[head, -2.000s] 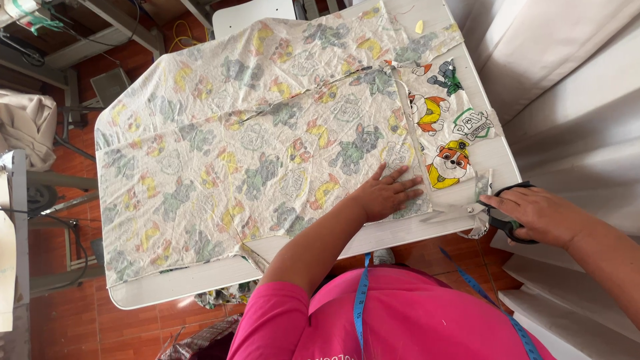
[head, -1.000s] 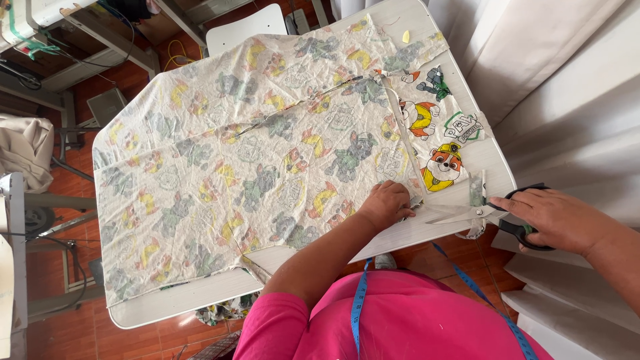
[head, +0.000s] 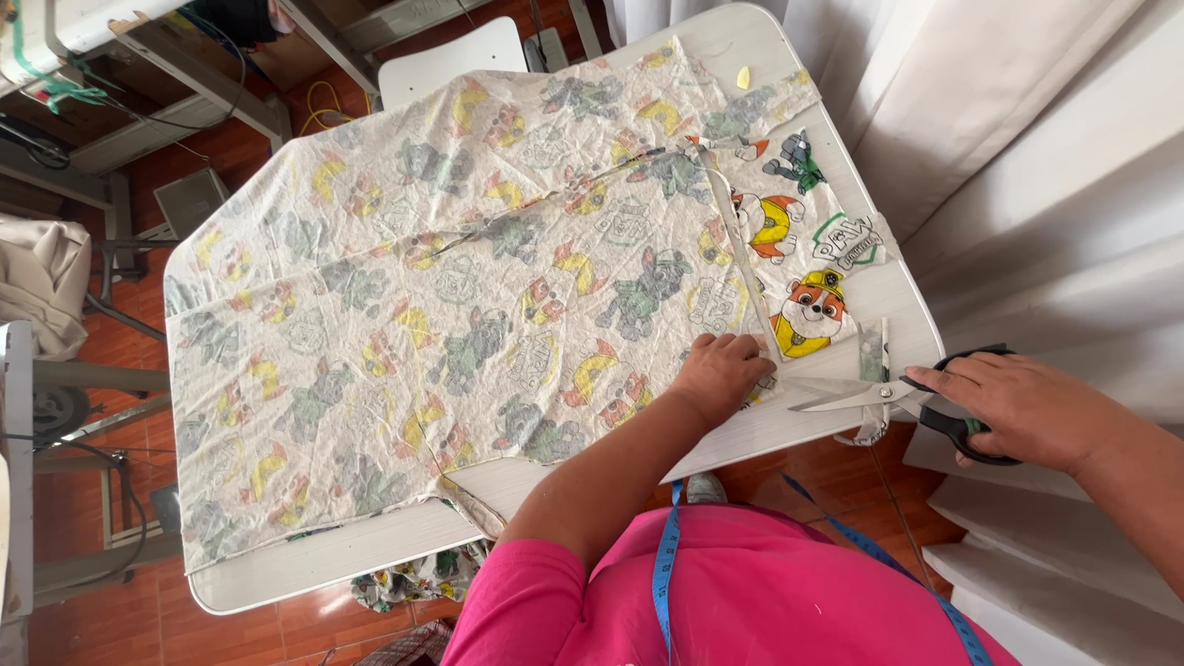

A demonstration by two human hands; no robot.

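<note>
A large piece of cartoon-print fabric (head: 518,268) lies wrong side up across a white table (head: 879,231). My left hand (head: 726,379) has its fingers curled on the fabric's near right corner, pinching its edge. My right hand (head: 1017,402) holds black-handled scissors (head: 885,393), whose blades are parted and point left at that corner. Beyond the blades, a brighter printed piece (head: 809,314) shows its right side. A narrow fabric scrap (head: 872,356) lies by the scissors' pivot, partly under them, and hangs over the table edge.
Pale curtains (head: 1045,166) hang close along the right side. A blue tape measure (head: 666,573) hangs over my pink shirt. A white chair (head: 453,65) stands behind the table, and more printed fabric (head: 416,583) is below its near edge. Metal-framed tables stand at left.
My left hand has gone from lying flat on the fabric to curled fingers at its corner. The scissors, earlier at the scrap by the right edge, now have parted blades pointing left toward the fabric.
</note>
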